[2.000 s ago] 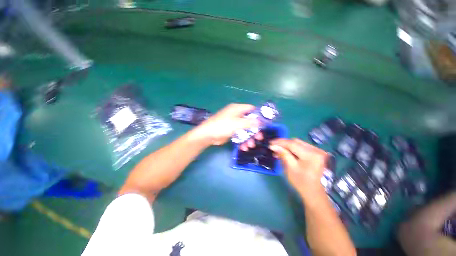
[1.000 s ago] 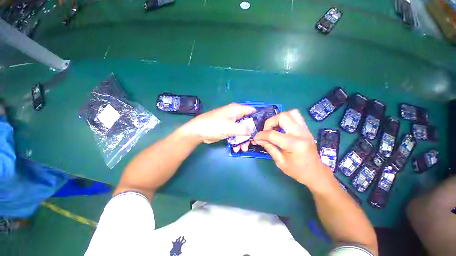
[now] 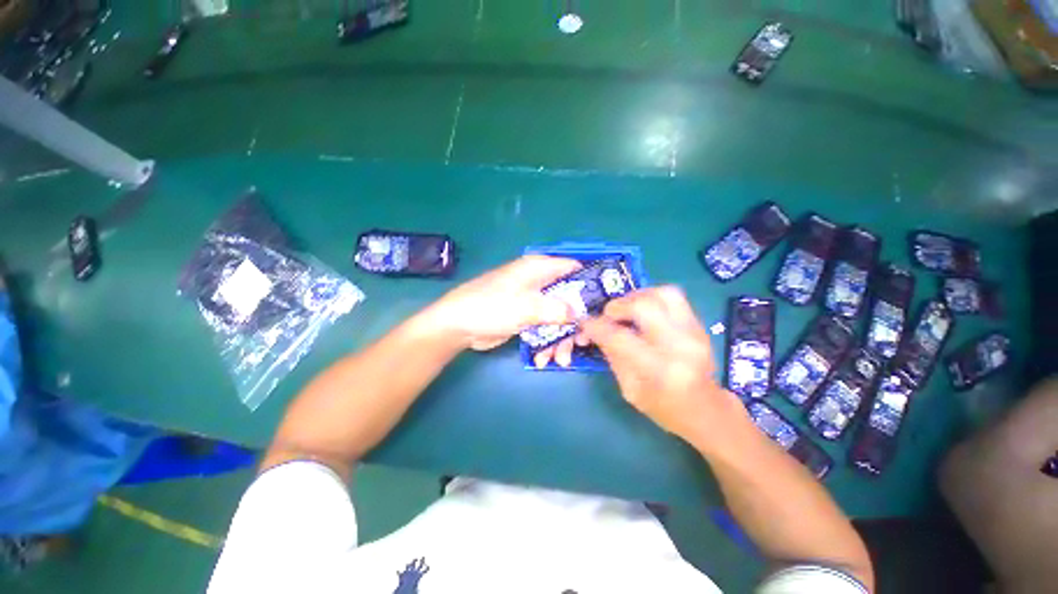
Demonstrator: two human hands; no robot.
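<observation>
My left hand [image 3: 511, 304] holds a phone unit [image 3: 580, 292] above the blue parts bin [image 3: 632, 258], circuit side up and tilted. The unit is black with blue-silver circuitry. My right hand [image 3: 652, 346] is at the unit's lower right edge, with thumb and fingertips pinched together against it. Whether a small part is between the fingertips cannot be told. The two hands and the unit hide most of the bin and its contents.
Another phone unit [image 3: 404, 253] lies left of the bin, and a clear bag with a white label [image 3: 241, 289] lies further left. Several phone units [image 3: 888, 308] cluster at right. A unit [image 3: 762, 52] lies on the far strip. A person's arm [image 3: 1012, 470] shows at right, blue clothing [image 3: 52, 406] at left.
The phone unit in my left hand now shows more of its circuit side. My right fingertips have stayed at its edge, moving slightly left and down. The view has shifted slightly.
</observation>
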